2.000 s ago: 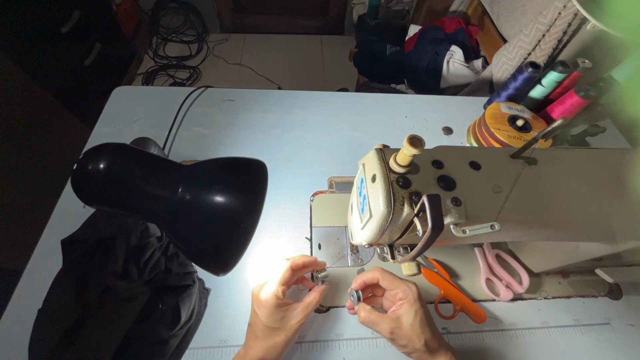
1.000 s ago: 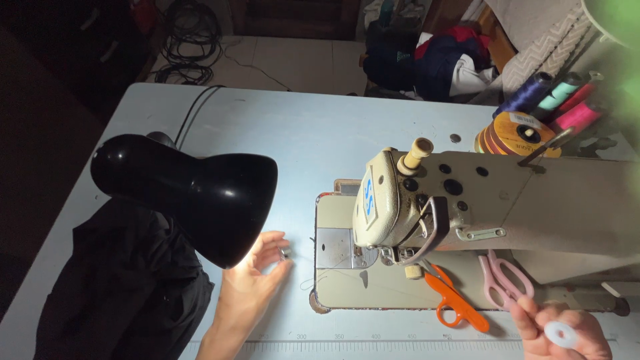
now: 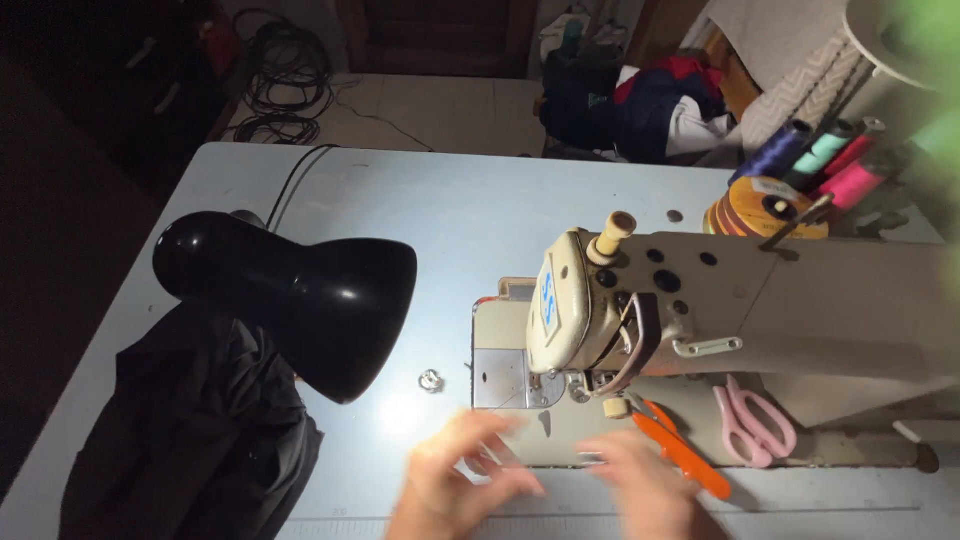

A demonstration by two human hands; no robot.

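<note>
My left hand (image 3: 469, 476), blurred, is over the table's near edge below the sewing machine's needle plate (image 3: 504, 373). Its fingers are curled around a small roundish thing, too blurred to name surely. To its right, my right hand (image 3: 645, 480) is blurred too, with a small metallic thing (image 3: 592, 457) at its fingertips. A metal bobbin case (image 3: 431, 381) lies on the table left of the sewing machine (image 3: 570, 300). Orange-handled snips (image 3: 682, 454) and pink-handled scissors (image 3: 754, 424) rest on the machine bed, right of my right hand.
A black desk lamp (image 3: 300, 300) leans over the left of the table (image 3: 405, 195). Black fabric (image 3: 202, 427) lies beneath it. Thread spools (image 3: 847, 180) and an orange-brown roll (image 3: 772, 210) stand at the back right. A ruler scale (image 3: 337, 525) runs along the near edge.
The bobbin case, near my left hand a second ago, now lies on the table. My left hand has moved right and nearer; my right hand has come left from beside the pink scissors.
</note>
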